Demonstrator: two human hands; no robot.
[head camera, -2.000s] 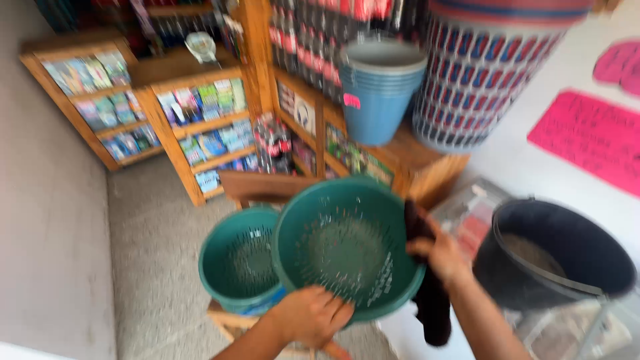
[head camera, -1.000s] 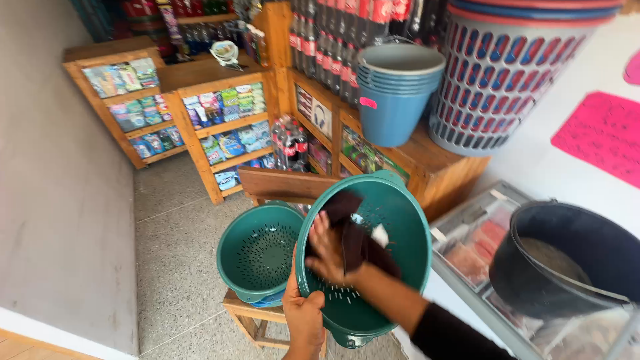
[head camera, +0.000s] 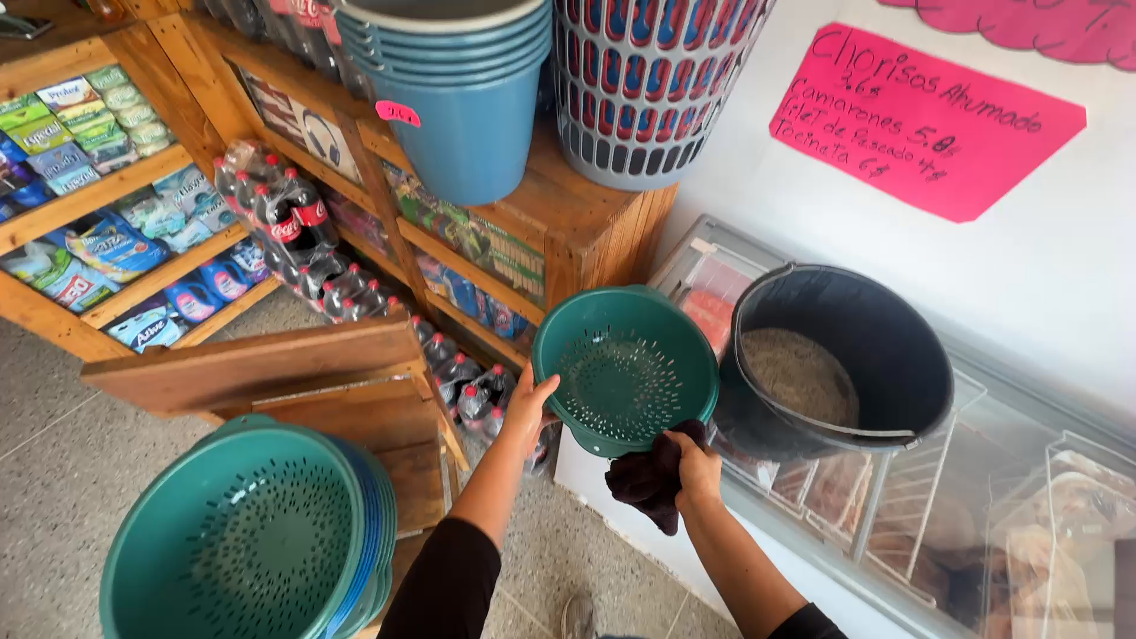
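Observation:
A green plastic colander (head camera: 621, 368) is held tilted in front of me, near the corner of the glass-topped freezer. My left hand (head camera: 530, 408) grips its left rim, thumb on the inside. At the lower right rim, my right hand (head camera: 697, 470) holds a dark cloth (head camera: 652, 484), which hangs below the rim and touches it. A black bucket (head camera: 830, 355) with greyish contents at its bottom stands on the freezer, just right of the colander. Lower left, a stack of green and blue colanders (head camera: 240, 532) rests on a wooden chair (head camera: 390, 444).
Nested blue buckets (head camera: 453, 106) and grey laundry baskets (head camera: 648, 89) stand on a wooden shelf unit (head camera: 612, 222). Packs of soda bottles (head camera: 346, 288) line the floor beside it. The freezer (head camera: 887, 497) fills the lower right. Pink handwritten signs (head camera: 923, 124) hang on the wall.
The cloth and my right hand have moved from inside the colander to its lower right rim. The view has shifted toward the freezer.

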